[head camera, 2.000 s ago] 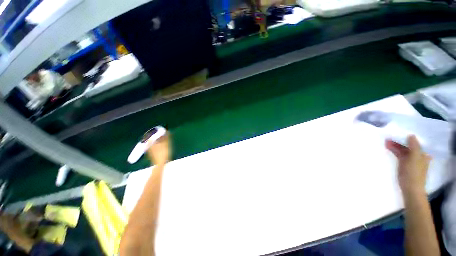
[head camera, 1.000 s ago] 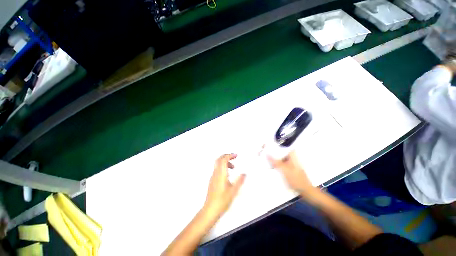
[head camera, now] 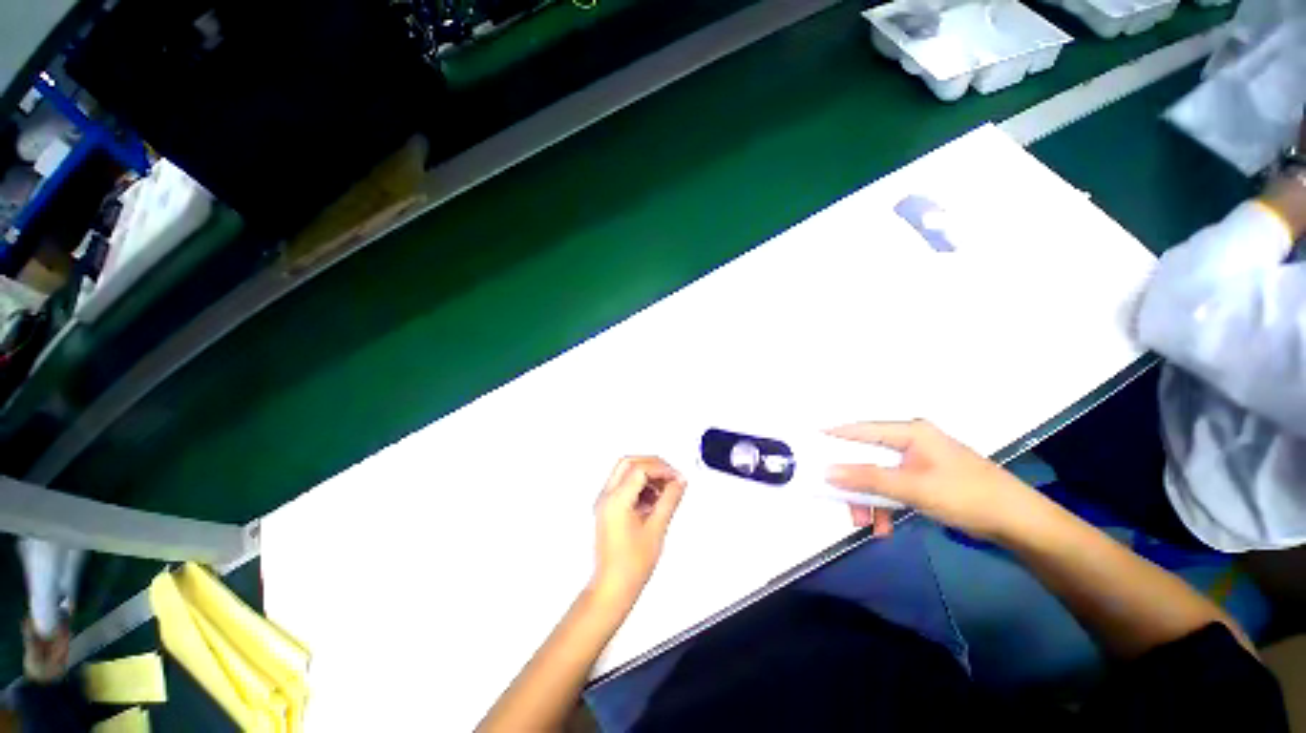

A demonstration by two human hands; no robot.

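A handheld device with a black glossy oval face [head camera: 746, 457] is over the white work mat [head camera: 473, 530]; its white body blends into the mat. My right hand [head camera: 917, 473] grips the white body end. My left hand [head camera: 637, 523] is just left of the black end, fingers curled; whether it pinches anything thin cannot be told. A hazy grey bagged device [head camera: 925, 224] lies near the mat's far right corner.
A green conveyor belt [head camera: 573, 258] runs behind the mat, with white trays [head camera: 971, 46] at upper right. A person in white sleeves [head camera: 1232, 308] is at the right. Yellow cloth [head camera: 236, 652] and a metal post [head camera: 129, 518] are at lower left, near another person's hand [head camera: 46, 652].
The device has turned from pointing up and away to pointing left, and is nearer me, now in my right hand. A neighbour's hand has appeared at the lower left.
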